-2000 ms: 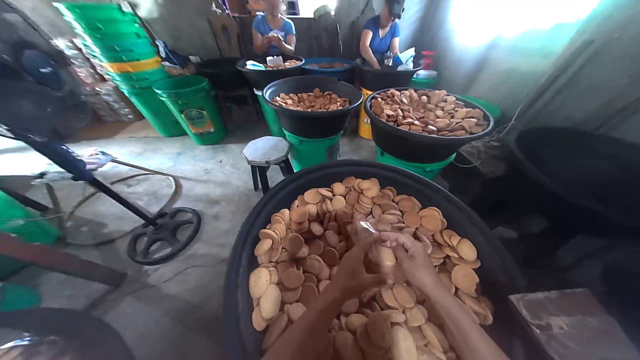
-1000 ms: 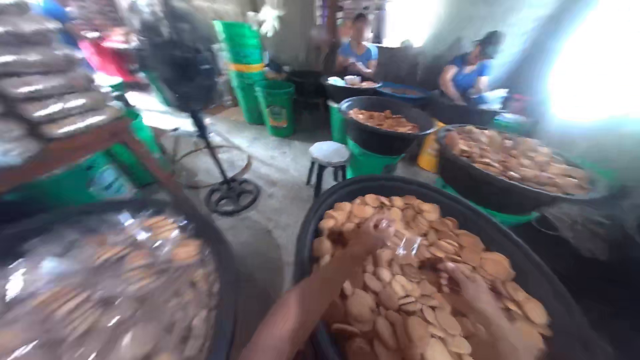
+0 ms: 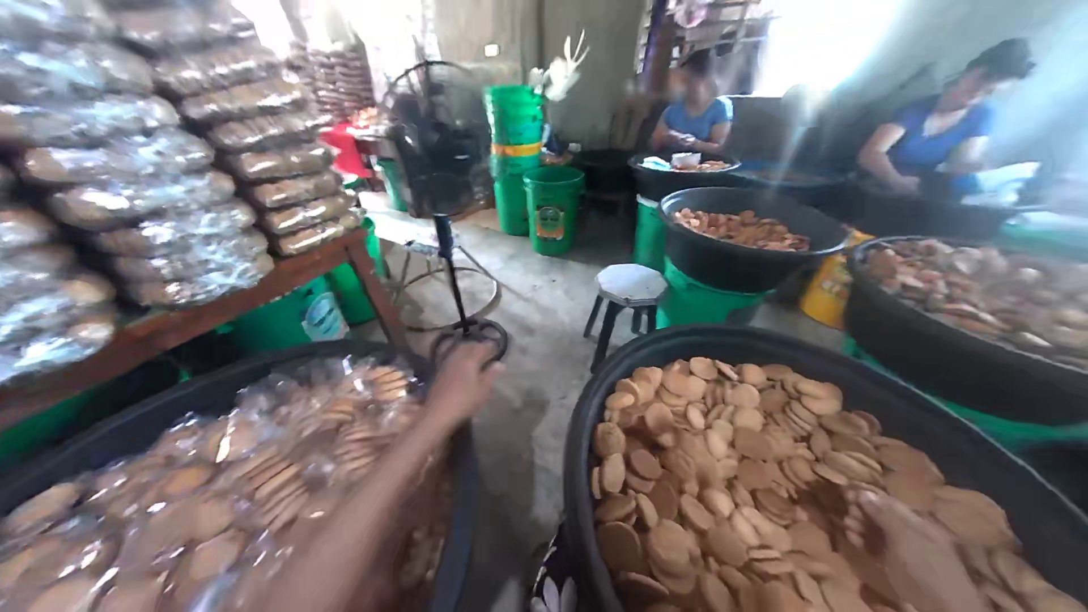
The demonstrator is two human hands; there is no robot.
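My left hand (image 3: 466, 381), blurred, is stretched out over the right rim of a black basin of biscuits in clear plastic bags (image 3: 280, 484); nothing plainly shows in it. To the right, a second black basin holds a heap of loose round brown biscuits (image 3: 731, 459). My right hand (image 3: 909, 544) is low over these biscuits, its fingers curled near or against them. Blur and the hand's own angle hide whether it grips any.
Stacks of bagged biscuits (image 3: 170, 195) stand on a wooden table (image 3: 297, 276) at left. Beyond are a pedestal fan (image 3: 438, 144), a stool (image 3: 631, 285), green buckets (image 3: 554, 208) and more biscuit basins (image 3: 748, 255). Two people (image 3: 693, 119) in blue work behind basins.
My left hand has moved left, from above the loose biscuits to the bagged biscuits' basin. The clear plastic seen at it earlier no longer shows there. The view has turned left.
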